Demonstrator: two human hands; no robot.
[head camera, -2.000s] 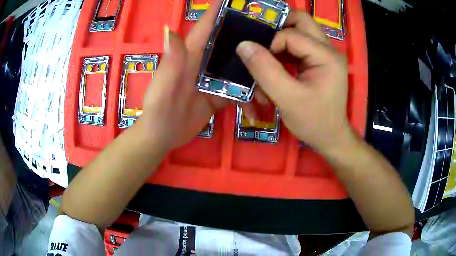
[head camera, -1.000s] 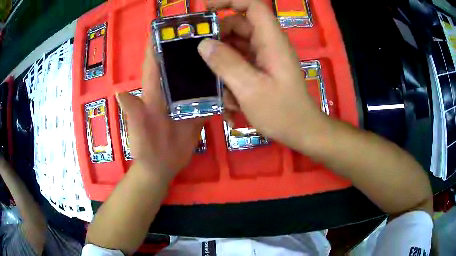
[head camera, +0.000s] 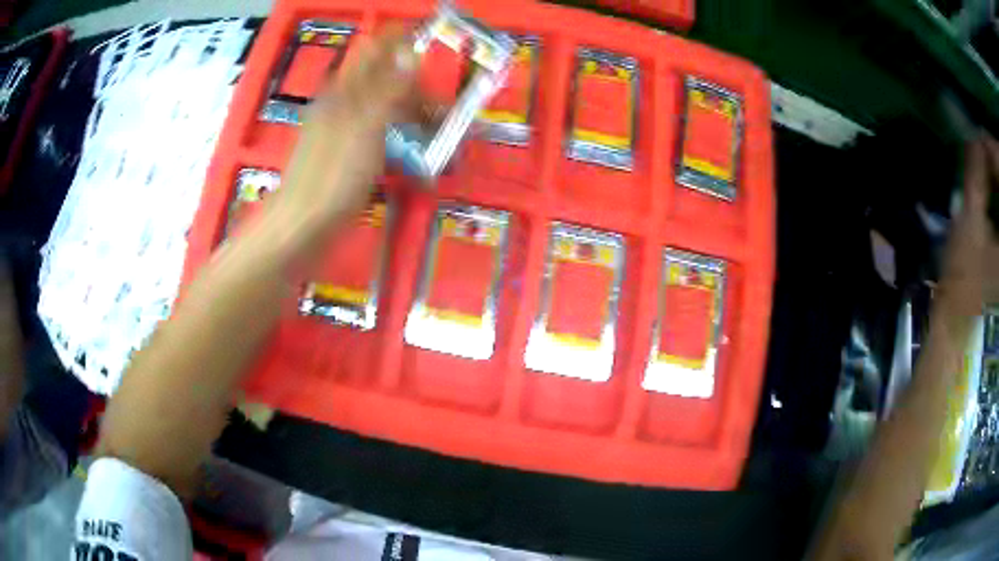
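My left hand (head camera: 367, 104) is blurred over the upper left of the red tray (head camera: 460, 427). It holds a tilted silver frame (head camera: 466, 93) by its left side, above the upper row. Red shows through part of the frame's window; blur and my fingers hide the rest, and I cannot make out a black pad. Other frames lie in the pockets, such as one in the lower row (head camera: 575, 301) and one at the upper right (head camera: 710, 137). My right hand (head camera: 978, 225) is blurred at the far right edge, off the tray; whether it holds anything is unclear.
A heap of white lattice sheets (head camera: 131, 208) lies left of the tray. Dark glossy film (head camera: 860, 373) lies to the right, beside yellow and black-gridded sheets (head camera: 948, 416) at the right edge. A green surface (head camera: 811, 55) runs behind the tray, with part of another red tray (head camera: 646, 9).
My hands have parted: the left moved up over the tray with a frame, the right moved to the far right edge. The black pad is no longer visible. The view has shifted.
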